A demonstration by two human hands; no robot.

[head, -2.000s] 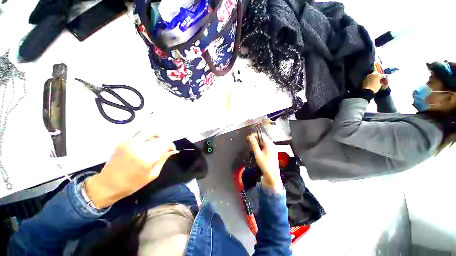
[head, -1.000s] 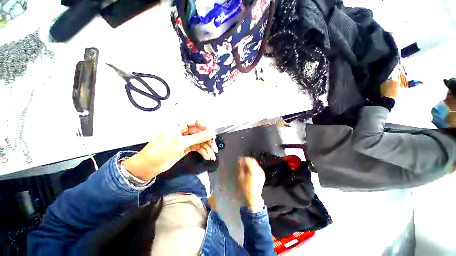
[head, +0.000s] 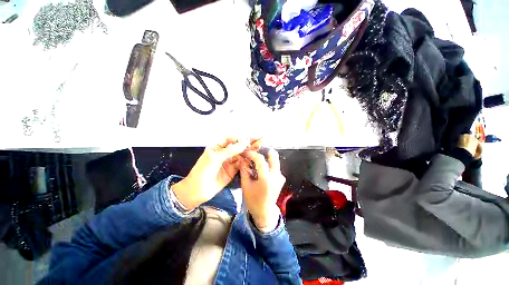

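My left hand and my right hand are together at the table's front edge, fingertips bent and nearly touching. A small piece of dark cloth shows between the fingers of my right hand. What the left fingertips pinch is too small and washed out to tell. Black-handled scissors lie on the white table, with a long brown-and-metal tool to their left. Silver-grey chain is heaped at the far left.
A floral bag stands at the back, with yellow-handled pliers in front. Black garments lie to its right. A person in a grey sleeve is at right. A red basket with black pieces is below the table.
My right hand has come up and left from above the basket to meet my left hand. The view has shifted, so the table edge now runs level and the tabletop things sit farther right.
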